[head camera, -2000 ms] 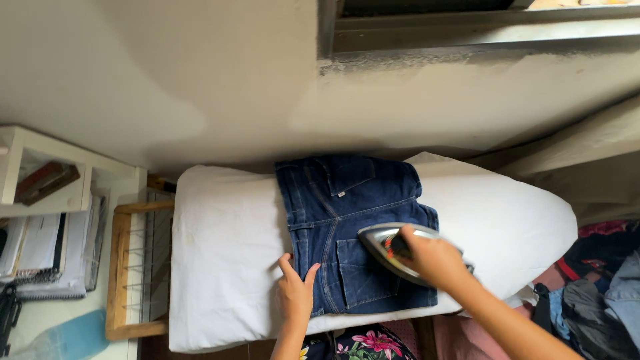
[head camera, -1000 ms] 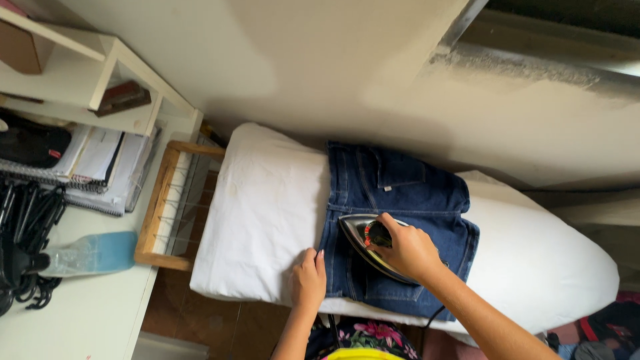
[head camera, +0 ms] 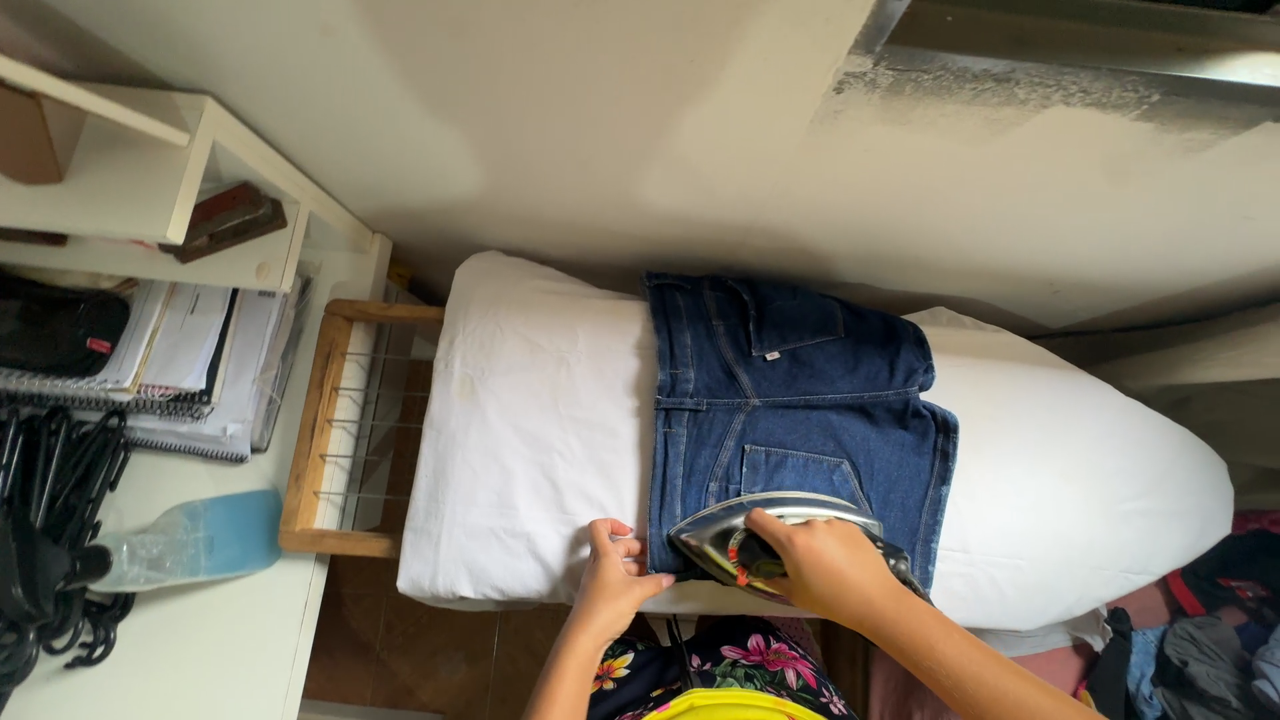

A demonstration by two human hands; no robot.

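Note:
Blue denim shorts [head camera: 810,400], back pockets up, lie across a white-covered ironing board [head camera: 540,420], the waistband toward the left. My right hand [head camera: 825,565] grips the handle of a clothes iron [head camera: 780,510], whose metal soleplate is on the near leg below the back pocket, its tip toward the waistband. My left hand [head camera: 615,575] is at the near corner of the waistband, thumb on the denim edge and fingers beside it over the white cover; whether it pinches the cloth is hard to tell.
A wooden-framed wire rack [head camera: 325,430] adjoins the board's left end. On the white desk [head camera: 210,640] are a spray bottle with blue liquid [head camera: 200,540], black hangers [head camera: 60,470] and spiral notebooks [head camera: 190,350]. Piled clothes [head camera: 1200,650] lie at lower right; the wall runs behind the board.
The iron in my right hand has moved from over the near back pocket toward the near edge of the shorts. My left hand has come to the waistband corner. The view has shifted.

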